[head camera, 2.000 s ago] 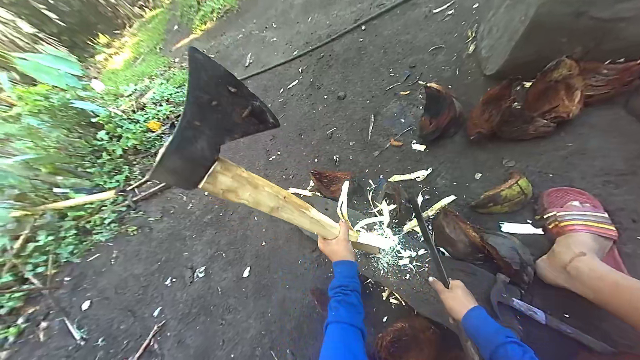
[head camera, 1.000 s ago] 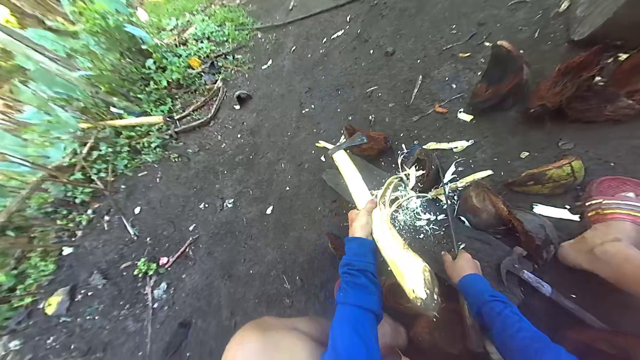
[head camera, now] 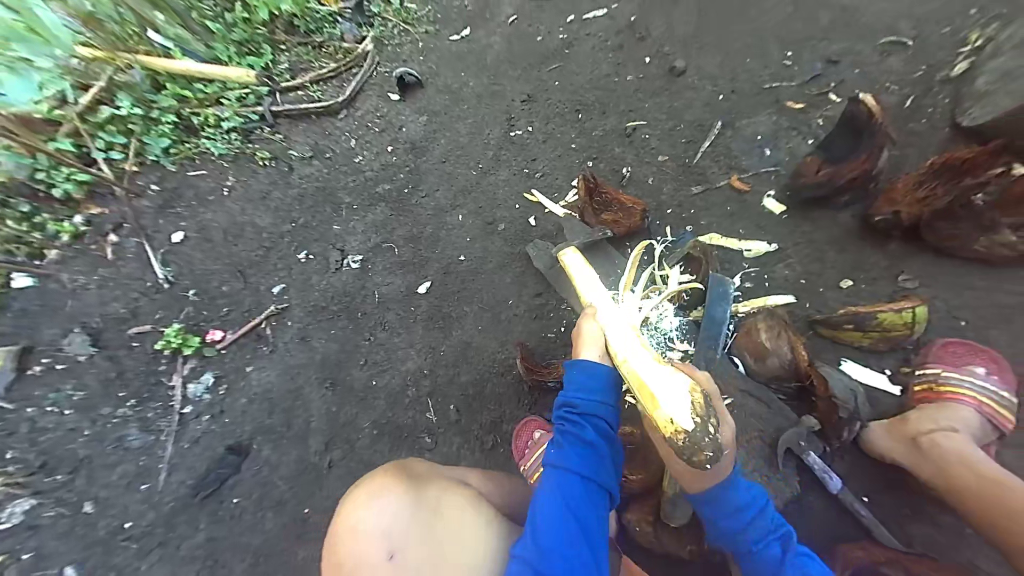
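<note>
My left hand (head camera: 590, 336) grips a pale, freshly shaved wooden axe handle (head camera: 620, 328) near its middle. The dark metal axe head (head camera: 550, 276) shows at the handle's far end, low over the ground and partly hidden behind it. My right hand (head camera: 716, 436) is around the thick, dark-ended butt of the handle, and a broad dark knife blade (head camera: 714, 324) rises from behind its fingers. The knife's grip is mostly hidden by hand and wood. Pale curled shavings (head camera: 652, 284) lie just right of the handle.
Coconut husks (head camera: 612, 206) lie ahead and to the right. A claw hammer (head camera: 836, 484) rests beside my sandalled foot (head camera: 964, 388). A large stone (head camera: 992, 88) sits at the upper right; plants (head camera: 208, 112) and sticks edge the upper left.
The axe head, raised at the upper left two seconds ago, is now low beyond my left hand. My right hand has moved onto the butt of the handle.
</note>
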